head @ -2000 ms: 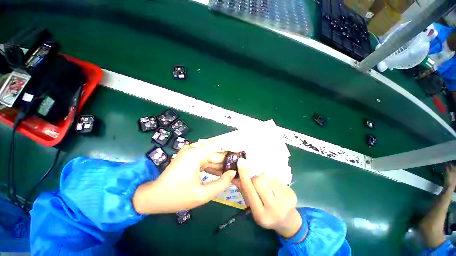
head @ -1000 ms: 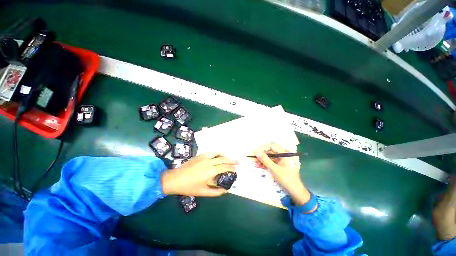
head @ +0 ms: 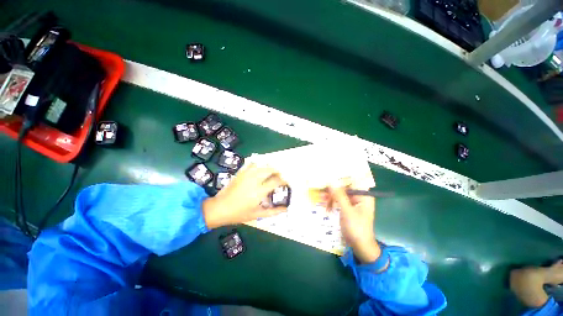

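My left hand holds a black square module by its edges, its pale-marked face showing. My right hand is slightly blurred and holds dark tweezers, whose rear end points right. Whether anything is at the tweezer tips cannot be told. Both hands are over a white sheet with blue print. Plain white paper lies over its far part. A cluster of several black modules lies left of the paper. Another module lies alone nearer me.
A red tray with black equipment and cables is at the left, a module beside it. Beyond the white rail, several modules are spaced on the green belt. A dark parts tray is at the far side. Another person's hand is at lower right.
Since two seconds ago, my hands have moved apart and the tweezers have come into my right hand's fingers. Since one second ago, the module in my left hand has turned. Belt modules have shifted left.
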